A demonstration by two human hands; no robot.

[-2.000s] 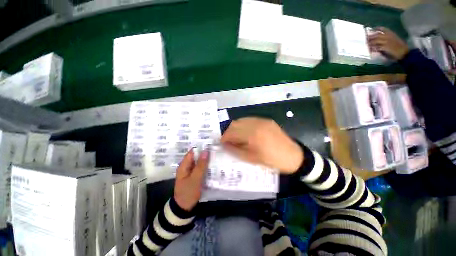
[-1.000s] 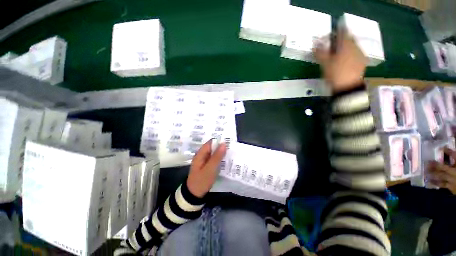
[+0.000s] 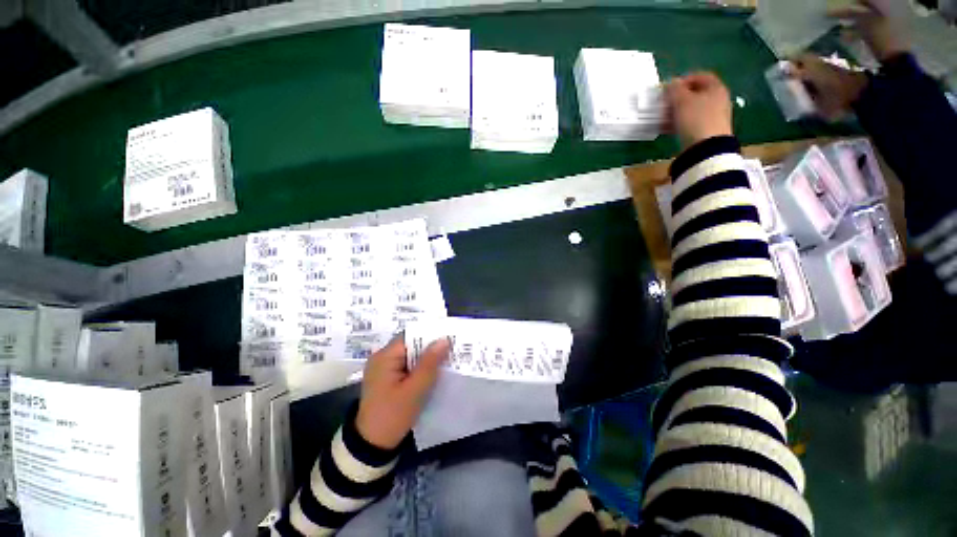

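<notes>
My left hand (image 3: pixel 394 393) grips a bent barcode sticker sheet (image 3: pixel 493 351) near my lap, with its printed rows up and a blank part below. My right hand (image 3: pixel 698 105) reaches over the green belt to the right edge of a white product box (image 3: pixel 617 92). Its fingertips are pinched on a small, blurred white piece, seemingly a label, against the box. A larger barcode label sheet (image 3: pixel 336 294) lies flat on the black worktop, left of centre.
Other product boxes (image 3: pixel 425 73) sit on the green conveyor belt (image 3: pixel 304 115). Large white cartons (image 3: pixel 84 456) stand at lower left. Window packs (image 3: pixel 855 283) lie on brown cardboard (image 3: pixel 653 215) at right. Another person's dark sleeves and hands (image 3: pixel 829 86) are at upper right.
The belt boxes shifted right and up, then lie further left now. My right hand left the sheet and reached the right-hand box. The other person's hands are now above the belt.
</notes>
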